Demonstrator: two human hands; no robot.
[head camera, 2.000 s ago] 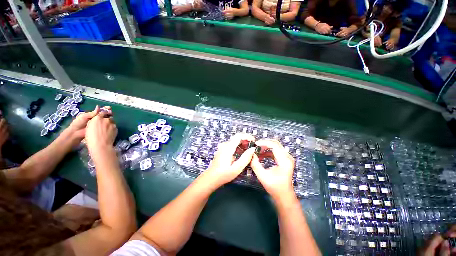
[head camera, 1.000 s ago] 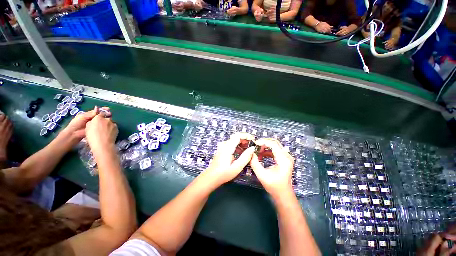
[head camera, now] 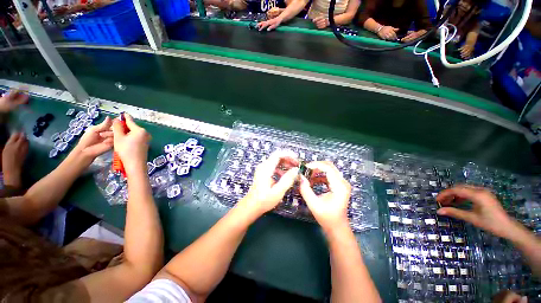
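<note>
My left hand [head camera: 274,180] and my right hand [head camera: 325,192] meet above the middle of a clear blister tray [head camera: 237,168]. A small dark green circuit board [head camera: 304,170] is pinched between the fingertips of both hands. The tray lies lengthwise in front of me, with rows of small parts in its pockets. My hands hide part of the tray. The details of the board are too small to tell.
A second blister tray [head camera: 424,237] lies to the right, with another person's hand [head camera: 474,207] over it; a paler tray [head camera: 516,201] is beyond. At left, a neighbour's hand holds an orange-red tool [head camera: 119,164] near white housings [head camera: 184,157]. A conveyor belt [head camera: 356,118] runs behind.
My hands have stayed nearly in place, with the fingertips slightly shifted. Another person's hand has come in over the second tray. The left neighbour now holds the orange-red tool. Specks on the belt have moved left.
</note>
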